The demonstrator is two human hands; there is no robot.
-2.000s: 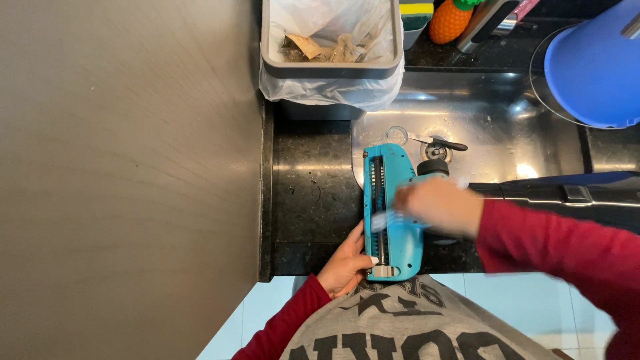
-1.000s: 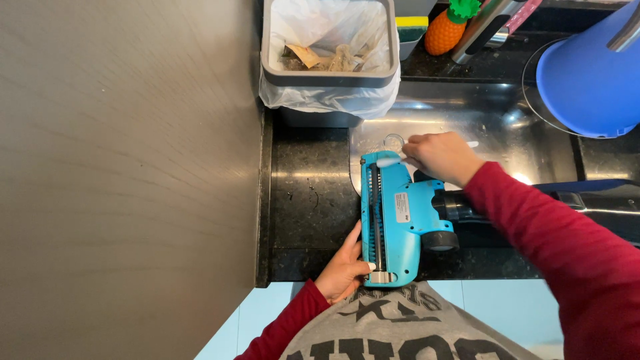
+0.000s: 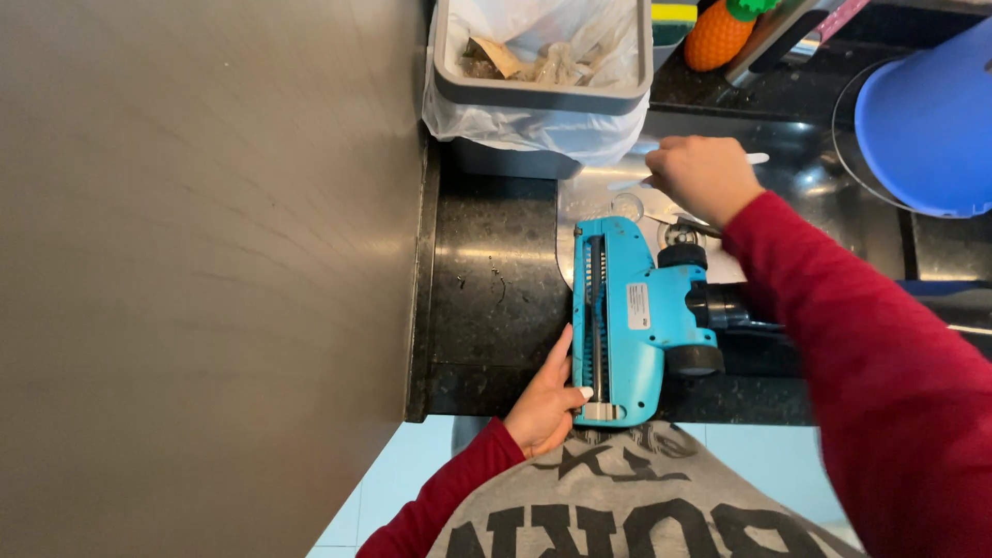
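A turquoise vacuum cleaner floor head [image 3: 639,322] lies with its underside up, its dark roller brush [image 3: 596,310] showing in the long slot. My left hand [image 3: 549,403] grips its lower left end, thumb on the edge by the slot. Above the head, over the sink, my right hand [image 3: 701,174] is closed on a slim white tool [image 3: 757,158]; one end sticks out right of the fist and a blurred pale end shows on the left. The tool's kind cannot be told. A black tube [image 3: 728,305] joins the head and runs right, partly behind my right sleeve.
A lined grey bin [image 3: 542,97] with waste stands at the top. Beneath my right hand, the steel sink [image 3: 837,167] holds a small clear round item [image 3: 627,207] and a dark-handled knife [image 3: 697,225]. A blue bucket [image 3: 926,124] is at right. Dark debris [image 3: 497,283] dots the black counter.
My right hand has moved from over the slot to the head's upper end, then up and away over the sink. My left hand keeps its hold on the head's lower end.
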